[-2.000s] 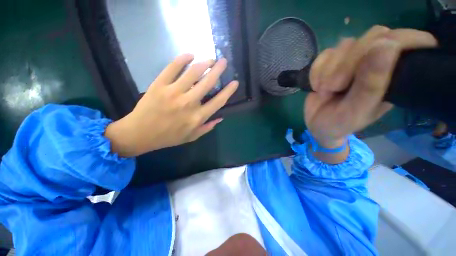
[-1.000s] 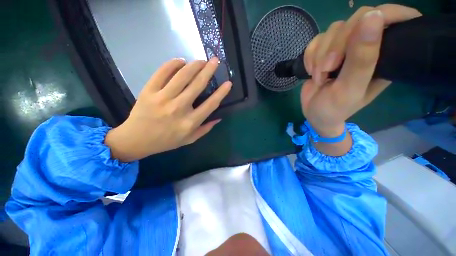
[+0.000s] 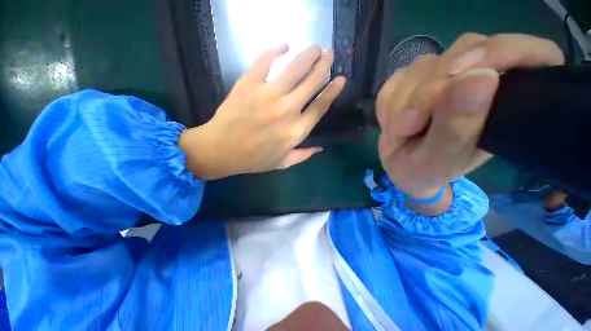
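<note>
The device unit lies in a black tray, cut off by the top edge; its silver area glares white. A dark narrow strip runs along its right side. My left hand rests on the unit's near end, fingers spread. My right hand is closed around a thick black electric screwdriver. The screwdriver's dark nose shows left of my fist, by the tray's right rim; its tip is too blurred to tell. The round screw dish is partly hidden behind my right hand.
The tray lies on a green bench mat. A pale cord or strip is at the top right. At the lower right are a white surface, a dark panel and part of another person in blue.
The screwdriver nose has moved left from over the dish to the tray's right rim. The tray, unit and my left hand now appear farther right in view, and my right hand covers more of the dish.
</note>
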